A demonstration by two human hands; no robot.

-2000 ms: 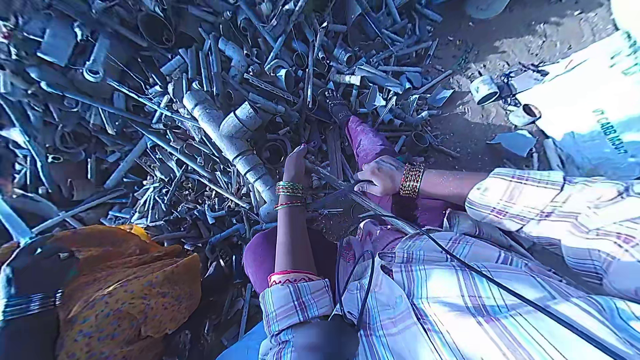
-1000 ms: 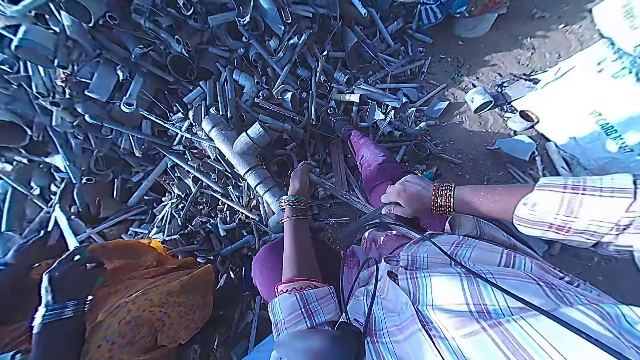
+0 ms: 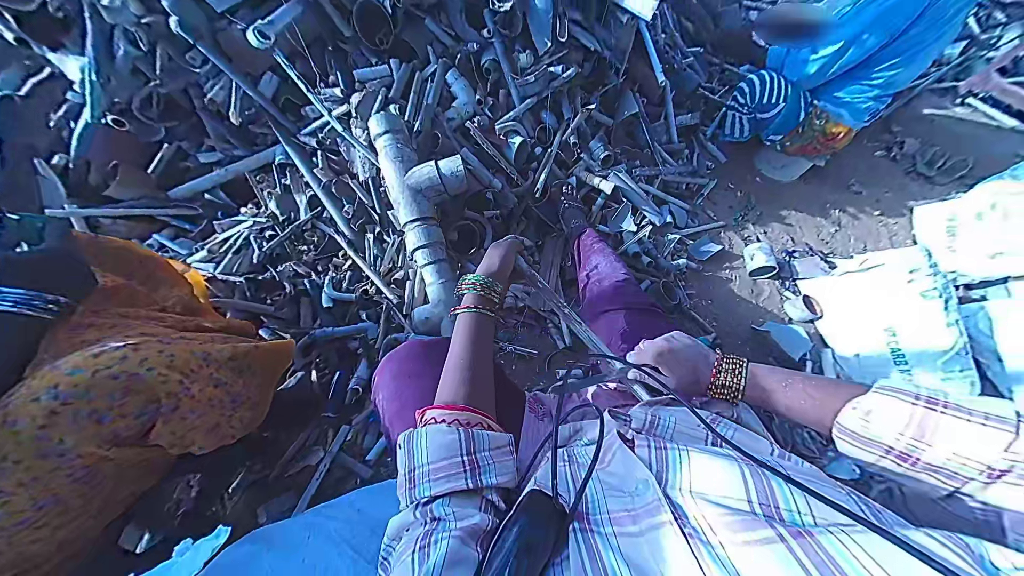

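Observation:
My left hand (image 3: 502, 260), with bangles at its wrist, is closed around the far end of a long thin strip of scrap (image 3: 564, 314). The strip slants down across my lap to my right hand (image 3: 670, 364), which is closed on its near end. Its material is hard to tell, perhaps split pipe. A black cable (image 3: 768, 472) runs over my checked shirt and passes by my right hand. Just beyond my left hand lies a thick grey pipe with branch fittings (image 3: 422, 232), resting on the heap.
Pipe pieces and fittings (image 3: 240, 172) heap up ahead and to the left. A person in orange patterned cloth (image 3: 144, 384) is close at left; another in blue (image 3: 872, 56) is at top right. White sacks (image 3: 888, 312) and a short pipe piece (image 3: 760, 260) lie on the soil at right.
The view has shifted, bringing the person in blue further in at top right. My hands are farther apart along the strip than two seconds ago.

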